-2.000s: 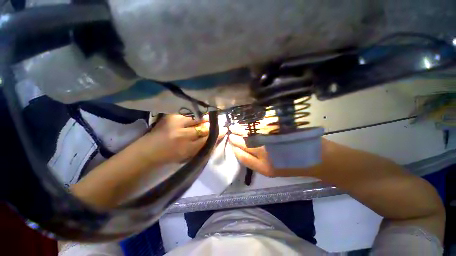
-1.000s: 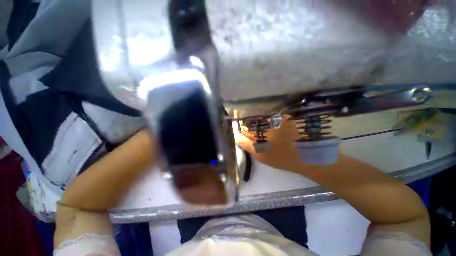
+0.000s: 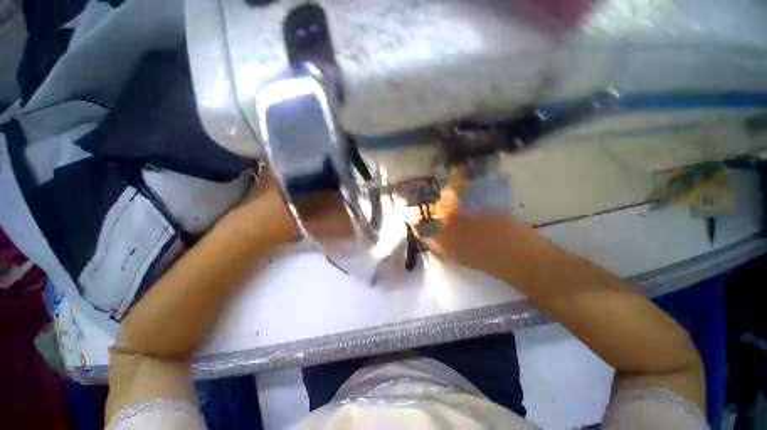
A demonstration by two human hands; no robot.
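The white machine head (image 3: 420, 76) fills the top of the view, with a shiny chrome guard (image 3: 298, 126) hanging from it. The guard hides most of my left hand (image 3: 324, 222), which is by the lit needle area. My right hand (image 3: 458, 231) is at the right of the bright lamp glow, blurred, its fingertips washed out by light. A narrow black strip (image 3: 411, 250) lies between the hands. The garment, dark cloth (image 3: 147, 113) with pale panels (image 3: 122, 252), lies heaped at the left. What each hand holds cannot be made out.
The white table (image 3: 252, 315) has a silvery ribbed edge (image 3: 362, 346). A yellow-green item with a small label (image 3: 706, 197) lies at the right. Red cloth (image 3: 25, 327) hangs at the far left. A blue thing (image 3: 690, 323) is below the table at the right.
The view has shifted, so the chrome guard looks smaller and higher and more of the table shows. The white piece between my hands two seconds ago no longer shows clearly. Both hands remain near the needle.
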